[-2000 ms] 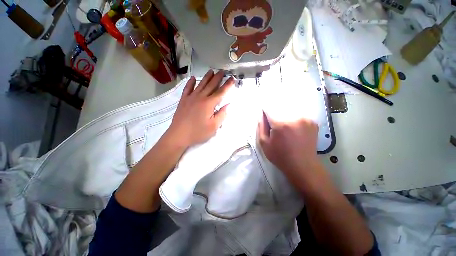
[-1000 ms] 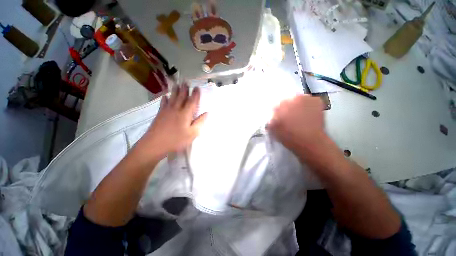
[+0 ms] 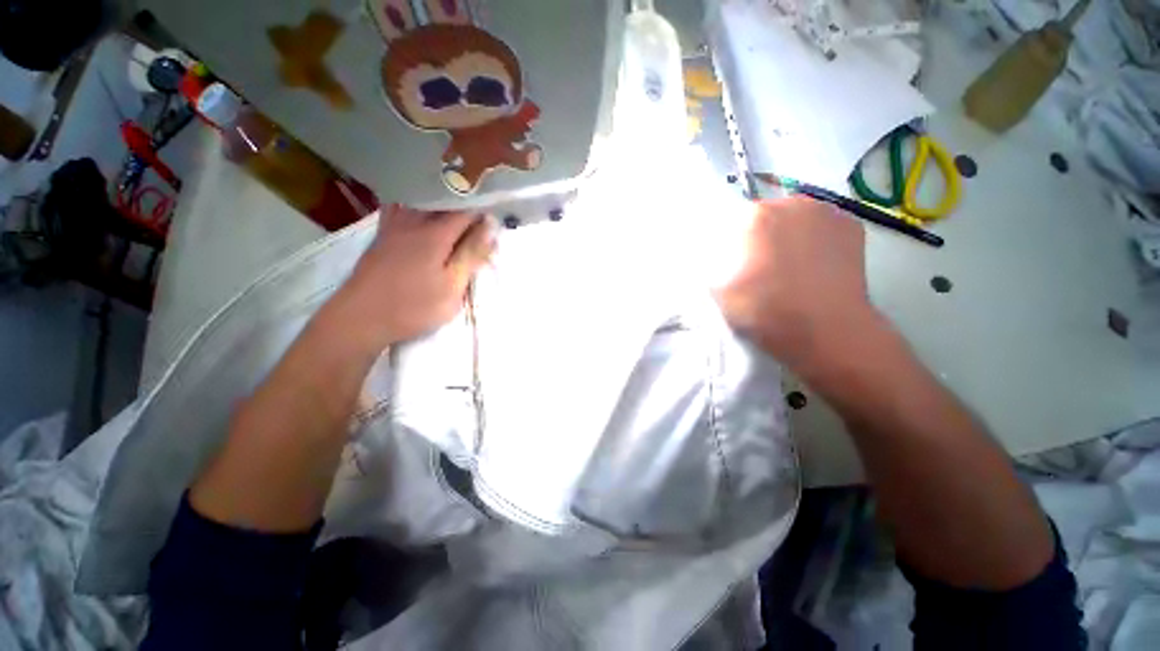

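Observation:
A white garment [image 3: 662,445] with dark topstitching lies over the table's front edge below the pale machine head [image 3: 305,140]. Its middle is lost in lamp glare. My left hand [image 3: 426,274] is closed on the garment at the left of the glare, near the machine head's lower edge. My right hand [image 3: 801,274] is a fist closed on the garment at the right of the glare; its fingertips are washed out. The needle and presser foot are hidden in the glare.
A bottle with red-amber contents [image 3: 293,165] stands at the left. Green-and-yellow snips [image 3: 935,178], a thin black stick [image 3: 878,216], papers [image 3: 827,102] and a tan spouted bottle [image 3: 1018,83] lie at the right. White cloth heaps [image 3: 1107,547] lie at both sides.
The view has shifted, so the machine head sits further left. My left hand has gone from flat with spread fingers to closed on the cloth. The garment has been spread and turned between my hands.

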